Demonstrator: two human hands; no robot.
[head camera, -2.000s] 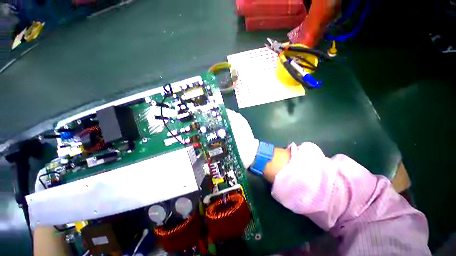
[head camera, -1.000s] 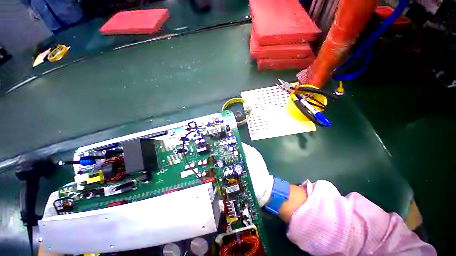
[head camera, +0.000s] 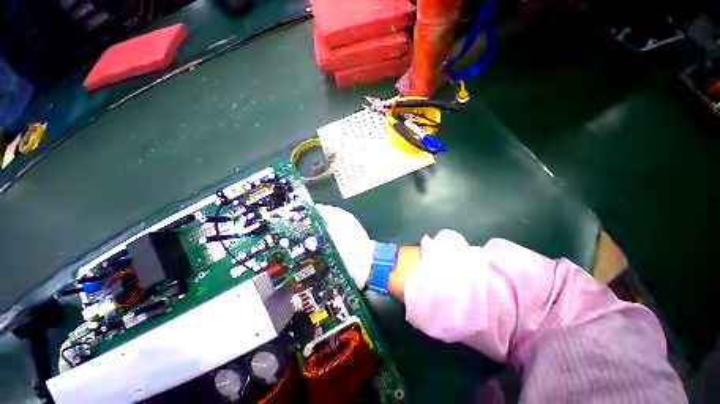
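The green power supply board (head camera: 209, 272) lies component side up in the lower left, tilted in the view, its bottom cut off by the frame. A long silver heatsink (head camera: 170, 339) crosses it. A copper-orange choke (head camera: 339, 364) and two round-topped capacitors sit near the lower edge. My right hand (head camera: 344, 243), in a white glove with a blue wrist band, grips the board's right edge; its fingers are hidden under the board. My left hand (head camera: 66, 355) shows only as a bit of white glove at the board's left edge; its grip is mostly hidden.
A label sheet (head camera: 367, 154) and tape roll (head camera: 313, 161) lie beyond the board. Side cutters and a blue-capped pen rest on the yellow holder (head camera: 401, 138) by a red post (head camera: 433, 47). Red foam pads (head camera: 363, 43) are stacked behind. A black scanner (head camera: 35, 331) lies left.
The whole view has shifted and turned, so the board, label sheet and foam pads appear further left. The board appears more tilted. My right hand still holds its right edge.
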